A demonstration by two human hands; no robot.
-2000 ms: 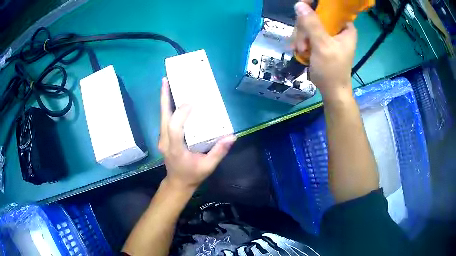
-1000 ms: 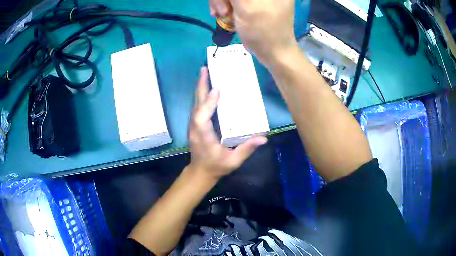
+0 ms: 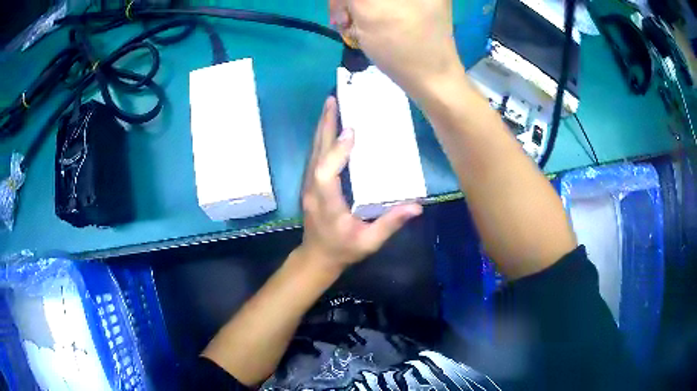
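A white-covered unit (image 3: 382, 141) lies on the green bench, its near end at the bench's front edge. My left hand (image 3: 338, 202) holds it at its left side and near end, thumb across the near end. My right hand (image 3: 405, 38) grips the electric screwdriver (image 3: 354, 55), whose dark nose is at the unit's far end; the tip is hard to see and most of the tool is hidden by the hand. A second white-covered unit (image 3: 231, 137) lies to the left. An open black housing (image 3: 92, 164) with inner wires lies farther left.
Coiled black power cords (image 3: 130, 76) lie at the back left. The screw feeder (image 3: 520, 107) is right of the work, with a black hose (image 3: 564, 76) hanging before it. Film-lined blue crates stand below the bench at left (image 3: 99, 305) and right (image 3: 649, 229).
My right hand has brought the screwdriver from beside the screw feeder leftward to the unit's far end. The view has shifted. My left hand stays on the unit.
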